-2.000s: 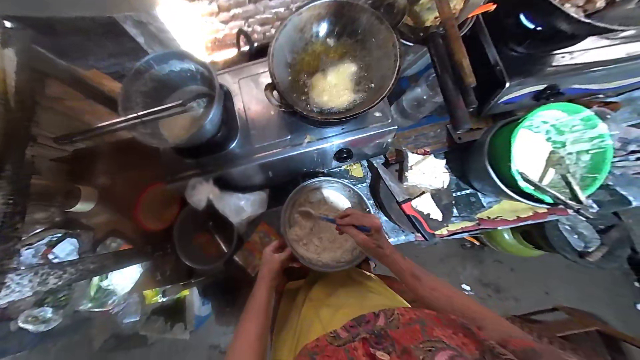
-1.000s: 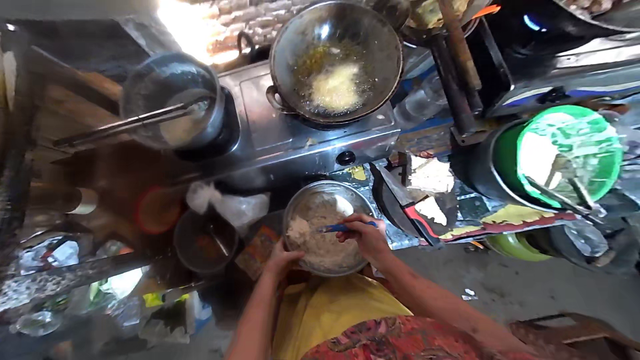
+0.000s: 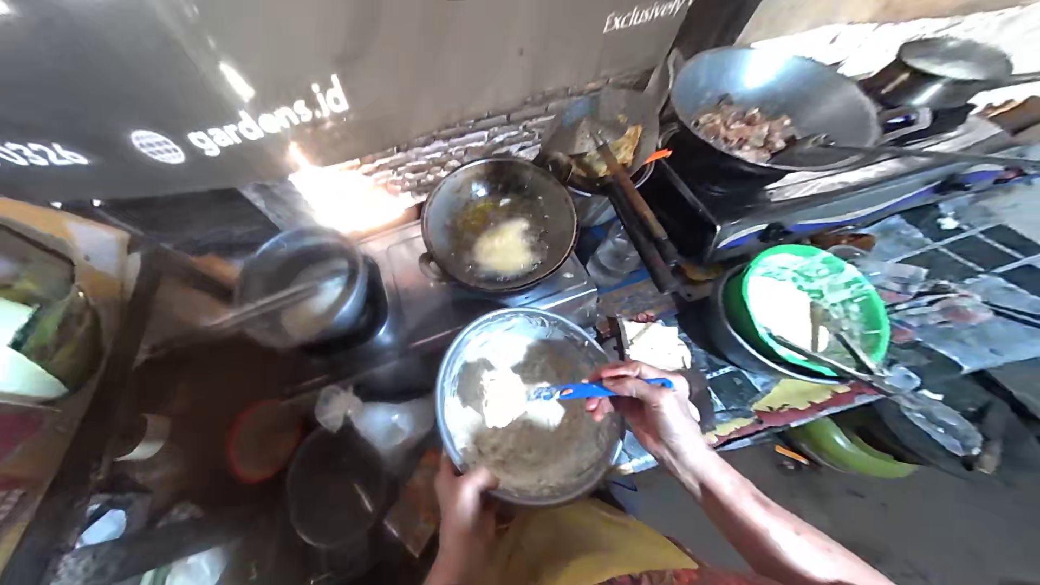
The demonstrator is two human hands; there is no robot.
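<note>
My left hand (image 3: 470,497) grips the near left rim of a round metal bowl (image 3: 520,467) of thick, pale batter. In my right hand (image 3: 646,402) is a blue-handled utensil (image 3: 601,389), its far end in a white lump of the batter; the head of the utensil is hidden. Just beyond the bowl, a dark wok (image 3: 561,207) stands on the stove, with a pale, battered piece (image 3: 505,246) frying in its oil.
A metal pot (image 3: 301,280) with a long utensil stands left. To the right are a green basin (image 3: 877,305) with metal tongs, and a large wok (image 3: 821,93) with browned pieces. Another pan (image 3: 569,122) has wooden-handled tools. A dark printed banner (image 3: 406,65) hangs behind.
The bowl is raised nearer the wok, with both hands still at it. The blue utensil's end is now in a lump of batter. The view has tilted up.
</note>
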